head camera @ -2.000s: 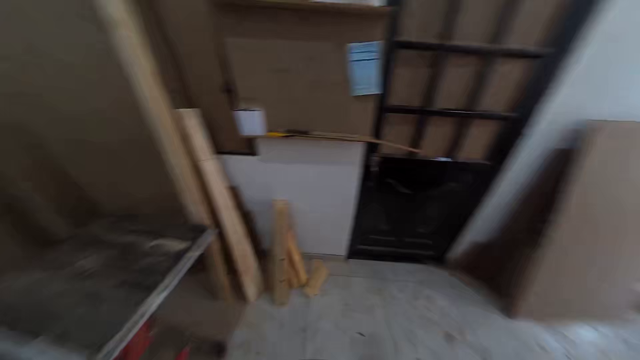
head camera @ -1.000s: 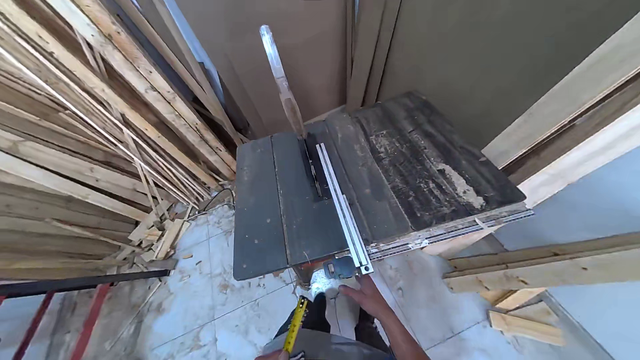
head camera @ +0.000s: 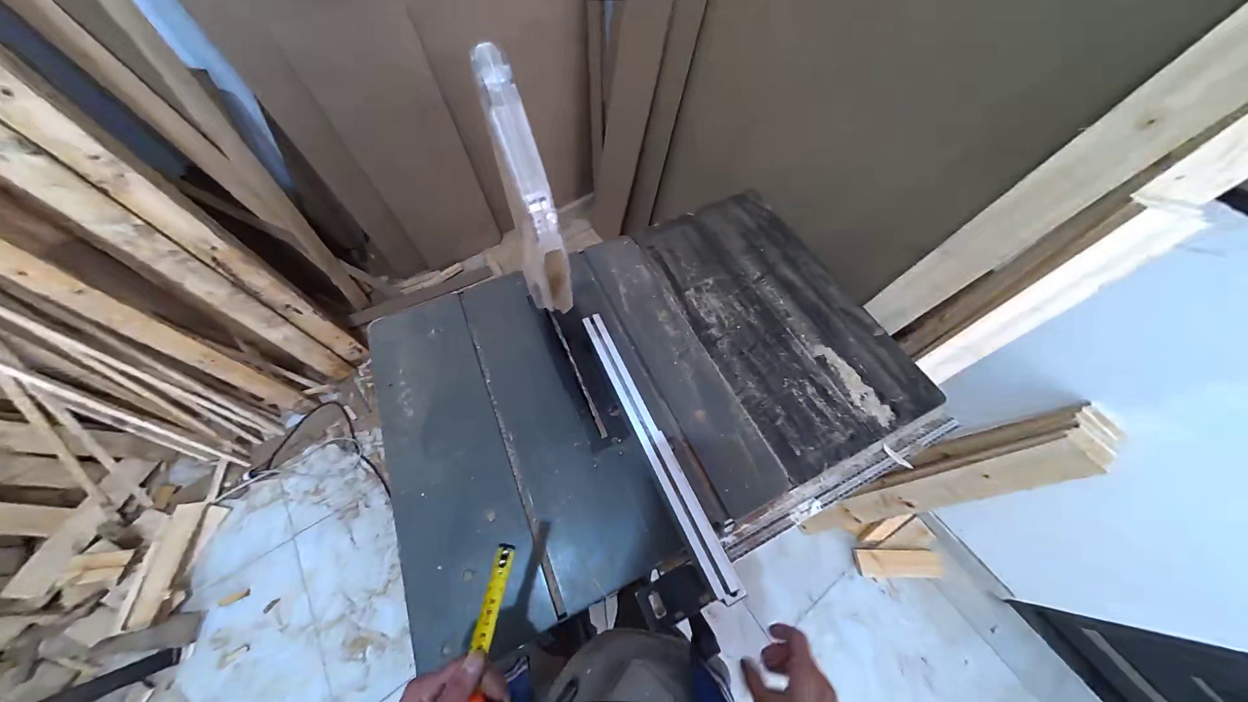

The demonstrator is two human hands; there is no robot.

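My left hand (head camera: 456, 680) grips a tape measure at the bottom of the view, its yellow blade (head camera: 494, 597) reaching over the near left part of the table saw top (head camera: 439, 439). To the right, my right hand (head camera: 792, 667) is just off the near end of the aluminium rip fence (head camera: 663, 458), fingers apart and apparently holding nothing. A clear plastic blade guard (head camera: 526, 175) rises over the far end of the saw slot. Whether a blade stands in the slot I cannot tell.
Long timber boards (head camera: 156, 214) lean at the left, above offcuts (head camera: 161, 565) and a dark cable (head camera: 327, 405) on the floor. A rough dark wooden extension (head camera: 780, 331) adjoins the saw top. More boards (head camera: 975, 478) stand at the right, near a small wood block (head camera: 897, 563).
The view has swung from a doorway and wall to the table saw. Since one second ago, my right hand has come away from the near end of the fence.
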